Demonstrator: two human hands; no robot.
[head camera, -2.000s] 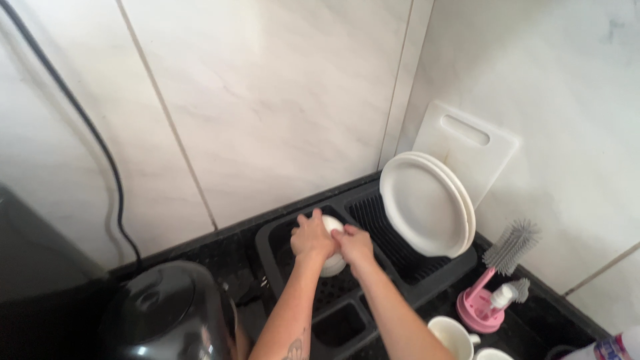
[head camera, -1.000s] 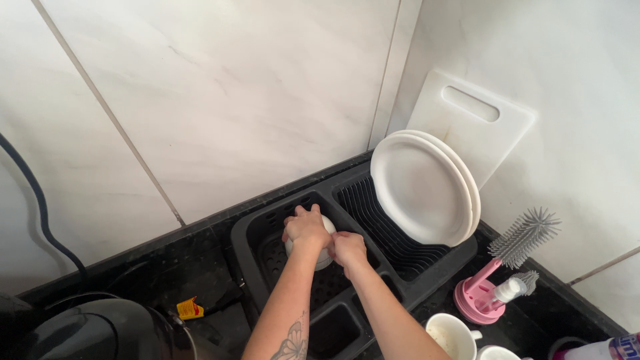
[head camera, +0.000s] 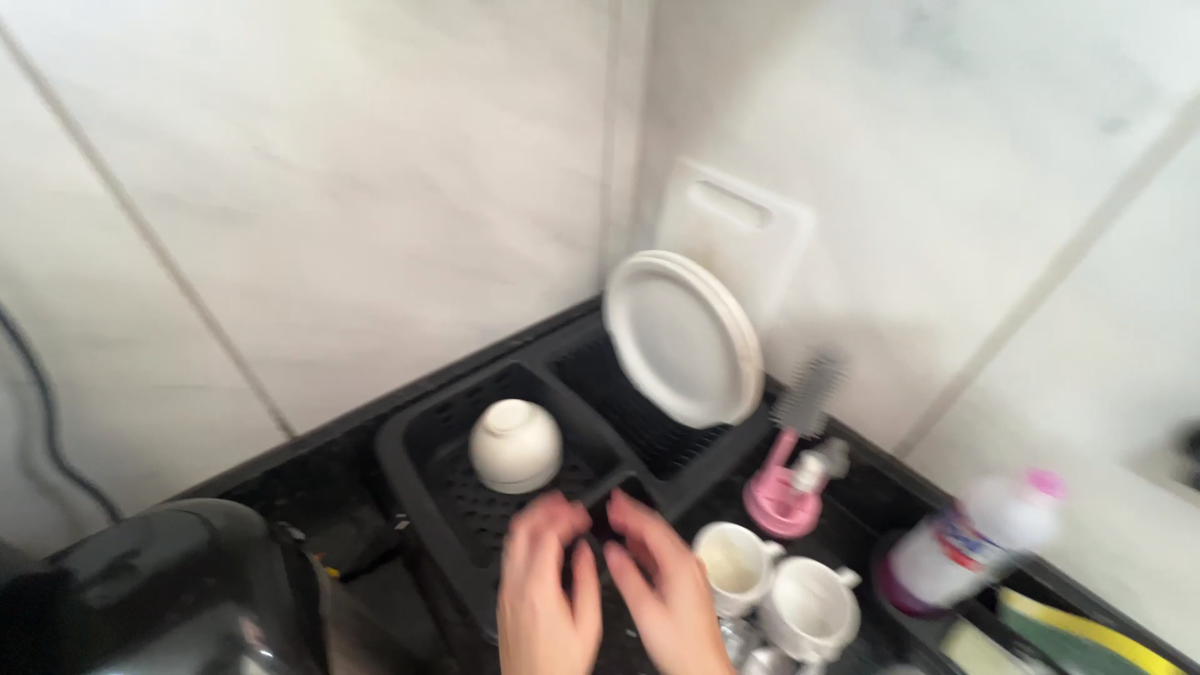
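A white cup or small bowl (head camera: 516, 446) rests upside down in the left basket of a black plastic dish rack (head camera: 398, 459). Just below it, over the rack's near edge, is my left hand (head camera: 548, 586), fingers apart and holding nothing. Beside it my right hand (head camera: 661, 586) is also empty, its fingers spread, left of the white mugs. White plates (head camera: 680, 337) stand on edge in the rack's slotted part. The view is blurred.
A white cutting board (head camera: 736, 225) leans against the wall behind the plates. To the right are a pink brush holder (head camera: 783, 497), white mugs (head camera: 736, 567) (head camera: 811, 609), a bottle with a pink cap (head camera: 975, 544) and a sponge (head camera: 1078, 637). A dark glossy appliance (head camera: 178, 581) is at left.
Both hands have let go of the white cup or bowl and drawn back toward me. It stays in the basket. The view has shifted to the right.
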